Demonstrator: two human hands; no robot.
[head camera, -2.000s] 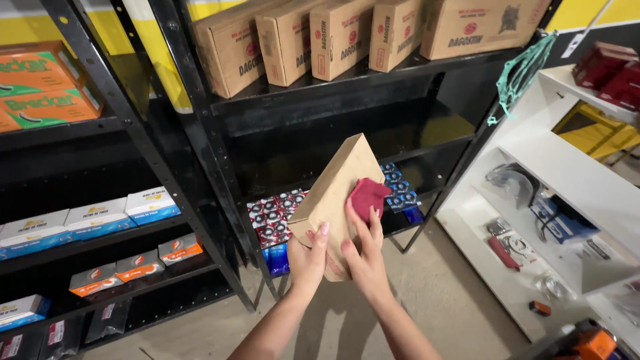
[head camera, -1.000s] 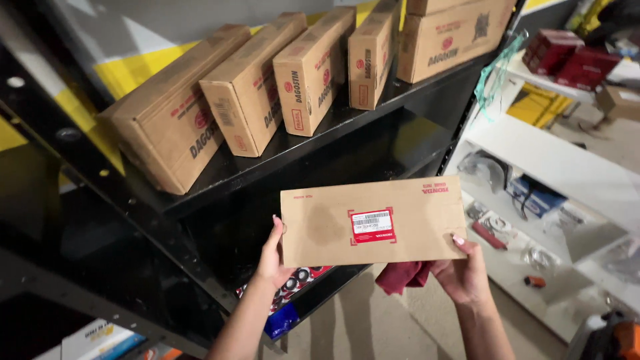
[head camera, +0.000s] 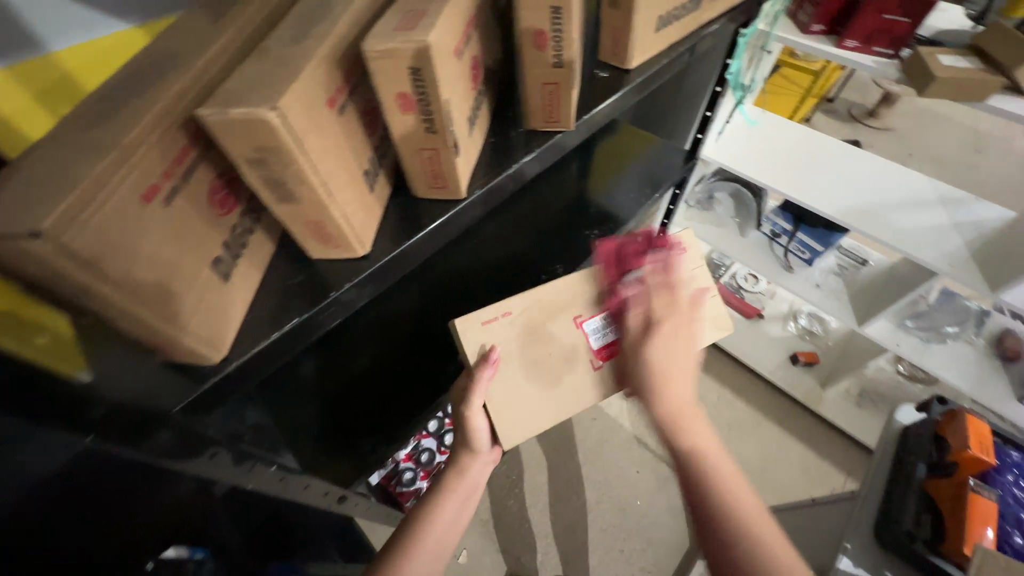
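A flat cardboard box (head camera: 536, 368) with a red and white label is tilted in front of the shelving. My left hand (head camera: 478, 404) grips its left end, thumb on the face. Over the right half of that face is my right hand (head camera: 660, 336), blurred, with a dark red cloth (head camera: 628, 260) under its fingers. The cloth lies against the box beside the label, and part of it is hidden by the hand.
Several brown cartons (head camera: 432, 104) stand on the black metal shelf (head camera: 384, 256) above left. White shelving (head camera: 864, 184) with packaged parts is at the right. Lower right, orange boxes (head camera: 968, 480) sit in a bin. Patterned packages (head camera: 420, 456) lie low behind my left forearm.
A second ago both hands held the box by its ends, the cloth hanging below the right one. Now my right hand and the cloth are on the labelled face, and the box is tilted.
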